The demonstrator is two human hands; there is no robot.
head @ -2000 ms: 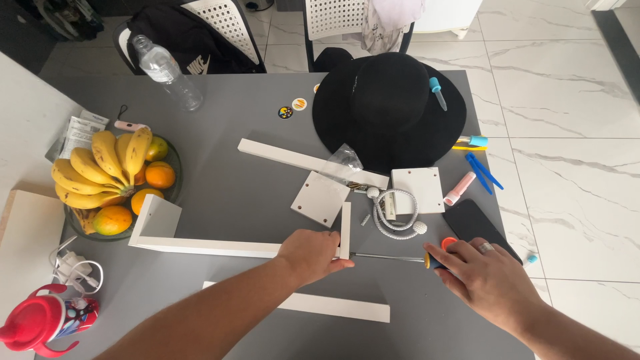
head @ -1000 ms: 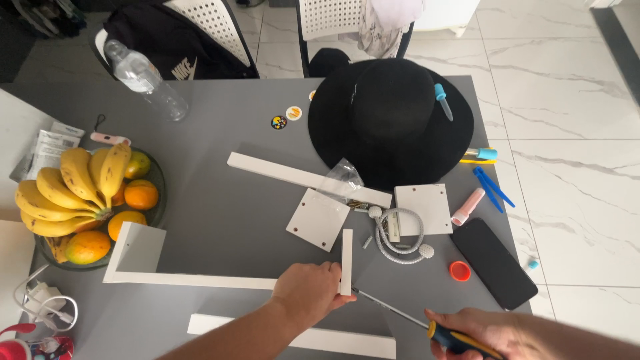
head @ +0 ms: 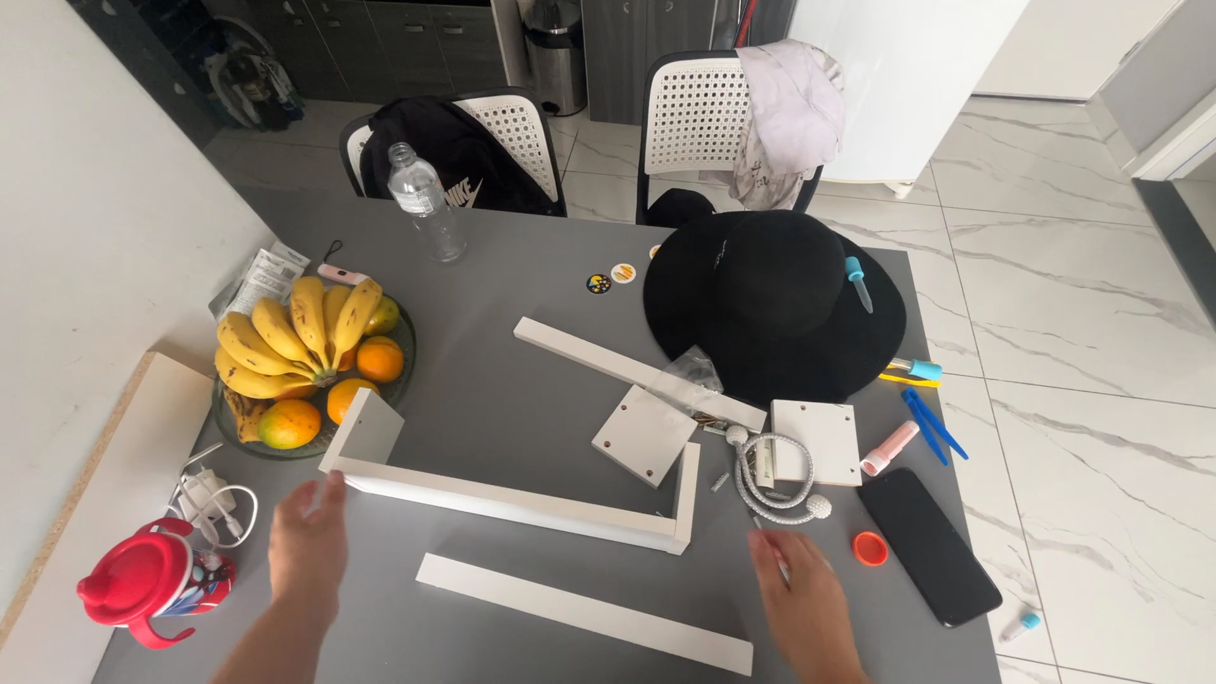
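Note:
A white board assembly (head: 513, 502) lies on the grey table, a long strip with a short upright panel at each end. My left hand (head: 309, 541) is apart from it, near its left end, fingers spread and holding nothing. My right hand (head: 803, 594) holds a screwdriver (head: 781, 560), mostly hidden by the fingers, right of the assembly. A loose white strip (head: 579, 613) lies in front. Behind the assembly are another white strip (head: 608, 361), a square white panel with holes (head: 646, 435), a second square panel (head: 826, 442) and a coiled grey cord with beaded ends (head: 746, 484).
A glass plate of bananas and oranges (head: 408, 380) and a red-lidded cup (head: 142, 575) stand left. A plastic bottle (head: 427, 209) stands at the far edge. Right are a black hat (head: 769, 294), a phone (head: 929, 546), an orange cap (head: 869, 548), a pink tube (head: 890, 448) and blue tweezers (head: 934, 425).
My left hand has let go of the assembly's right end and moved left. The screwdriver has come away from that end with my right hand. The view has shifted.

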